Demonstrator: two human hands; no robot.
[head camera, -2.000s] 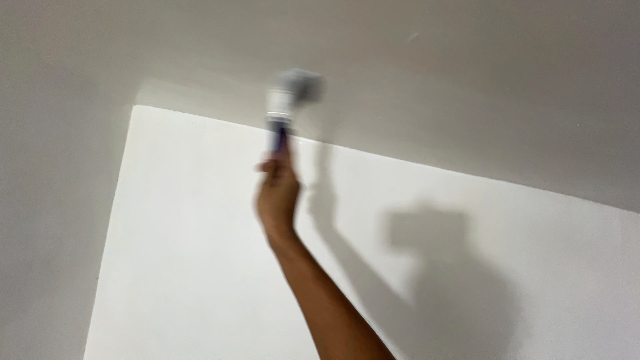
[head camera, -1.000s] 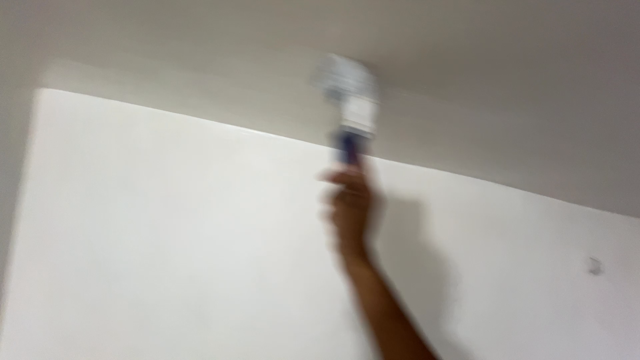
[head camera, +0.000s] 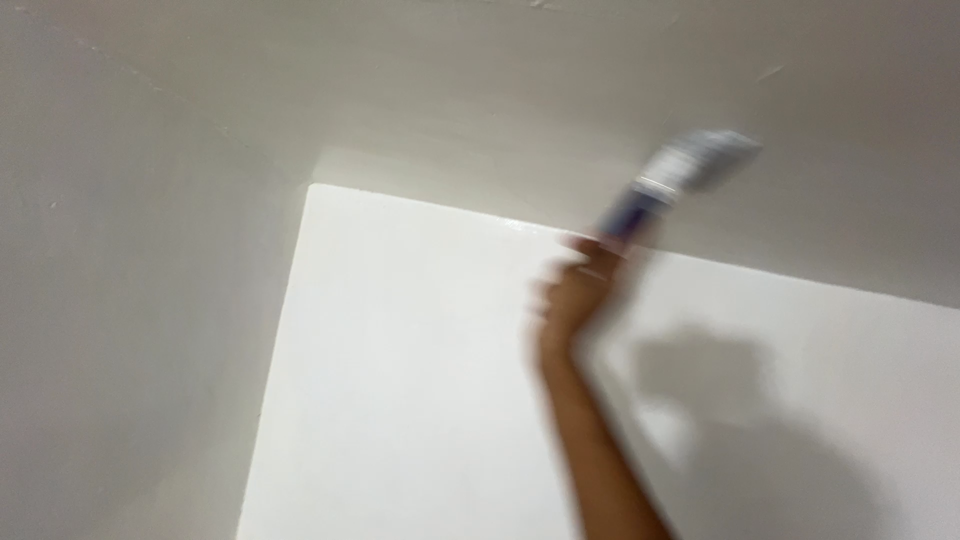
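Observation:
My right hand (head camera: 581, 292) is raised and closed around the dark blue handle of a paintbrush (head camera: 675, 172). The brush has a light metal ferrule and grey-white bristles, and it tilts up to the right. Its bristles lie over the greyish ceiling (head camera: 450, 97), above the line where the ceiling meets the white wall (head camera: 412, 360). Motion blurs both hand and brush, so I cannot tell whether the bristles touch the surface. My left hand is out of view.
A grey side wall (head camera: 135, 315) stands at the left and meets the white wall at a corner. A shadow (head camera: 765, 427) falls on the white wall to the right of my forearm. Faint marks show on the ceiling.
The brush, upright or leaning slightly left one second ago, now tilts to the right. The view has shifted, bringing the corner and the side wall further in.

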